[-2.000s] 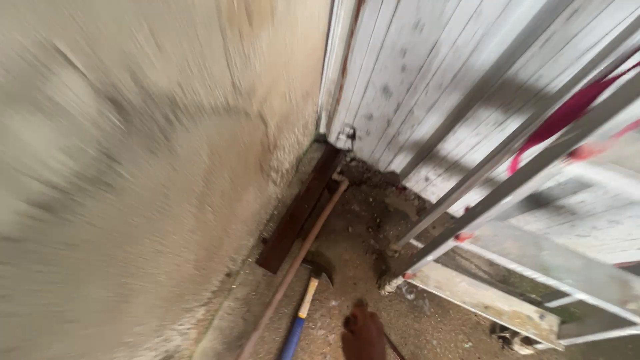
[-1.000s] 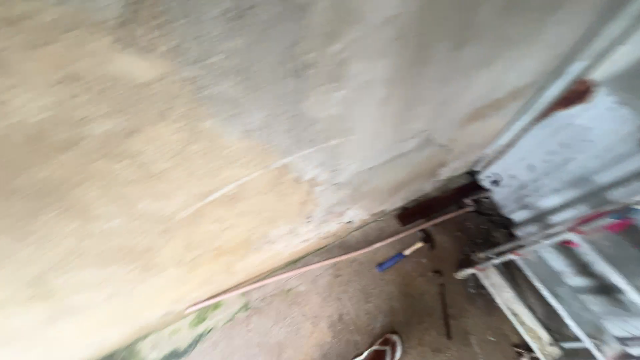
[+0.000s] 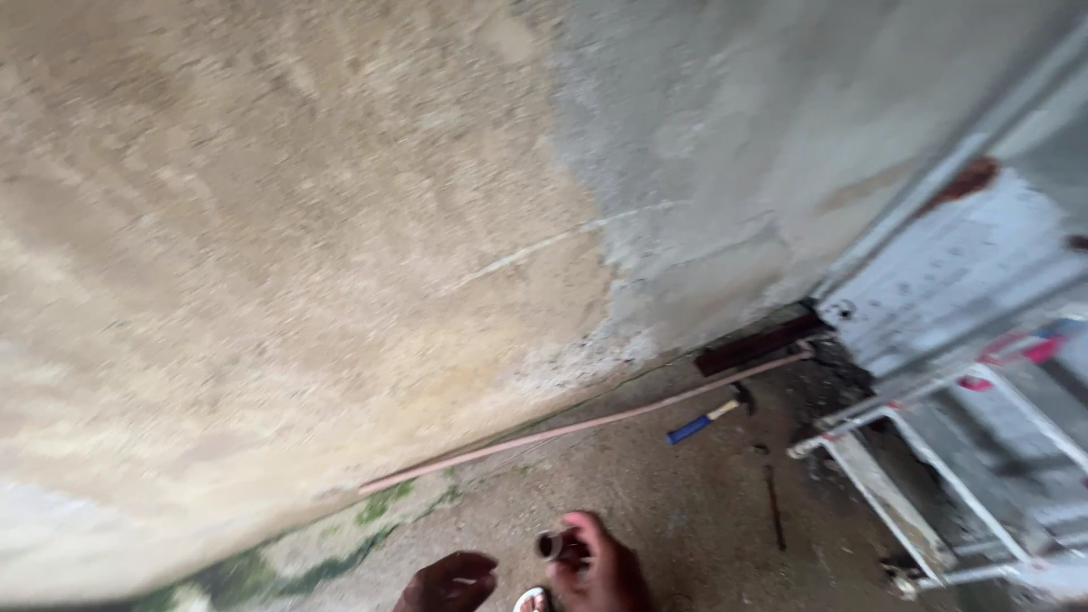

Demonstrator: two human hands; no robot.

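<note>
Near the bottom edge my right hand (image 3: pixel 599 561) grips a small round ring-like piece (image 3: pixel 549 545), its open end facing left. My left hand (image 3: pixel 450 583) is a short way left of it, fingers curled; whether it holds anything is not clear. Beyond the hands, a claw hammer (image 3: pixel 710 421) with a blue grip lies on the concrete floor, and a long pinkish pipe or rod (image 3: pixel 578 425) runs along the foot of the wall.
A plastered wall (image 3: pixel 297 255) fills the left and middle. At right stand a metal ladder-like frame (image 3: pixel 892 510) and a white panel (image 3: pixel 943 272). A dark board (image 3: pixel 756 342) lies in the corner; a thin rusty rod (image 3: pixel 774 507) is on the floor.
Both hands are now in view at the bottom, where one second ago only a foot showed. The view has turned away from the corner toward the wall since two seconds ago.
</note>
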